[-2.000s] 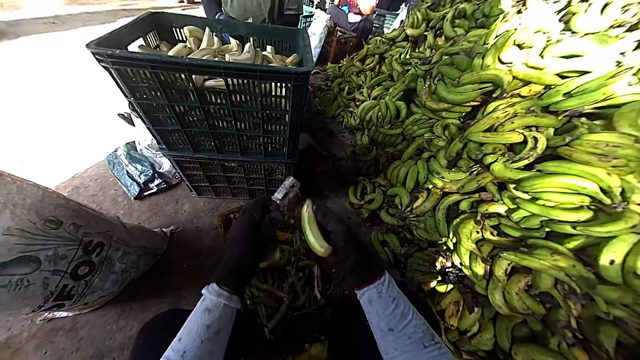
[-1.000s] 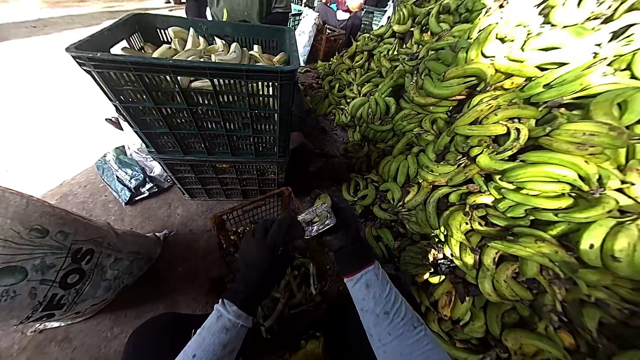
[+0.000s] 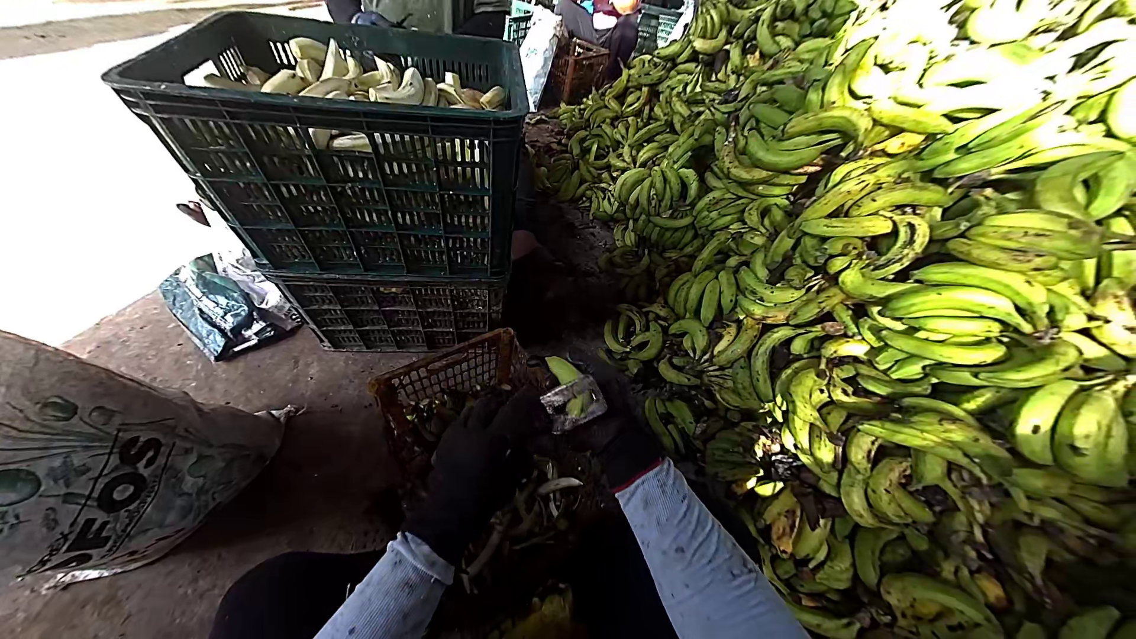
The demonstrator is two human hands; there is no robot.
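Note:
Both my hands wear dark gloves and meet at the lower middle of the head view. My left hand [image 3: 479, 457] grips a flat, shiny metal blade tool [image 3: 573, 405], its handle hidden by the fingers. Beside it, my right hand [image 3: 617, 439] holds a green plantain [image 3: 562, 369], partly covered by the tool and the glove. Below the hands lie loose strips of peel [image 3: 532, 506] in deep shade. Peeled plantains [image 3: 355, 80] lie in the upper of two stacked dark green plastic crates [image 3: 337, 191] at upper left.
A large heap of green plantain bunches [image 3: 941, 311] fills the right side. An orange-brown plastic crate [image 3: 444, 373] with scraps stands just past my left hand. A printed woven sack [image 3: 133, 461] is at left, a crumpled plastic bag [image 3: 217, 311] behind it. People sit at the far top.
Two seconds ago my right hand held a pale, peeled plantain; now it holds a green one. The metal tool has come over the fruit, and my hands have moved closer together.

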